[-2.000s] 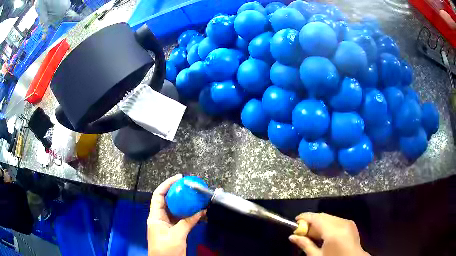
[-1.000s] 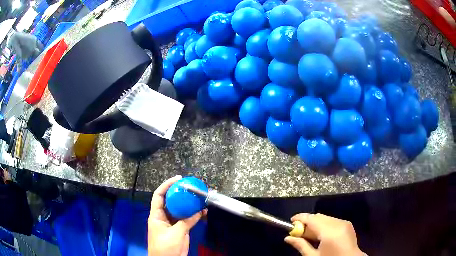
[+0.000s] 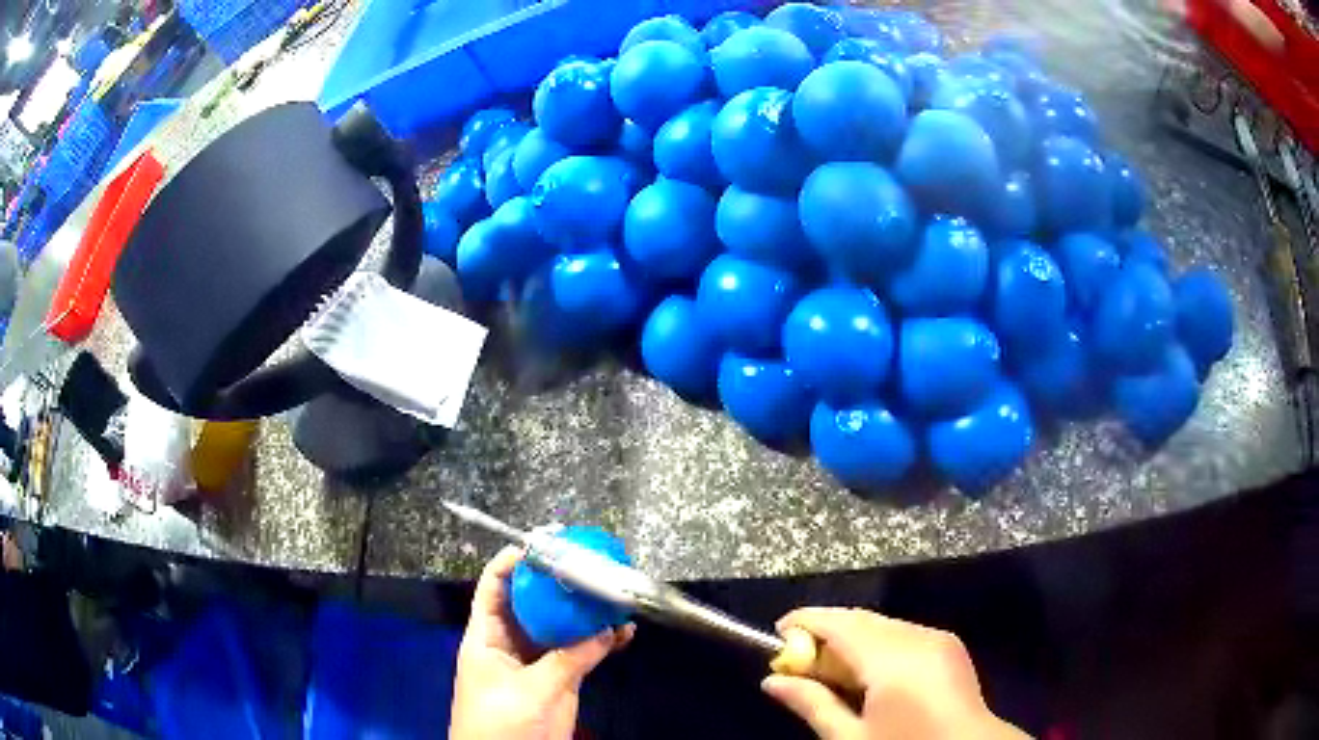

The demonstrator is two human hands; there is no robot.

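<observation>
My left hand (image 3: 524, 674) holds a glossy blue ball (image 3: 561, 604) just below the bench's front edge, with the thumb and fingers around its lower and left sides. My right hand (image 3: 882, 677) grips the pale wooden handle of a silvery pointed wax knife (image 3: 626, 583). The blade lies across the top of the held ball, and its tip points up and left past the ball over the bench. Whether the blade touches the ball cannot be told.
A large pile of blue balls (image 3: 855, 213) lies on the speckled grey bench (image 3: 613, 486). A black drum-shaped fan (image 3: 249, 249) with a white flap (image 3: 398, 347) stands left. A blue tray (image 3: 434, 65) is behind. A red tray (image 3: 109, 246) is far left; spare tools (image 3: 1273, 181) are far right.
The blade has moved left across the ball, so its tip now sticks out beyond it. The held ball and left hand are slightly further right, and my right hand further left. The bench view has shifted left.
</observation>
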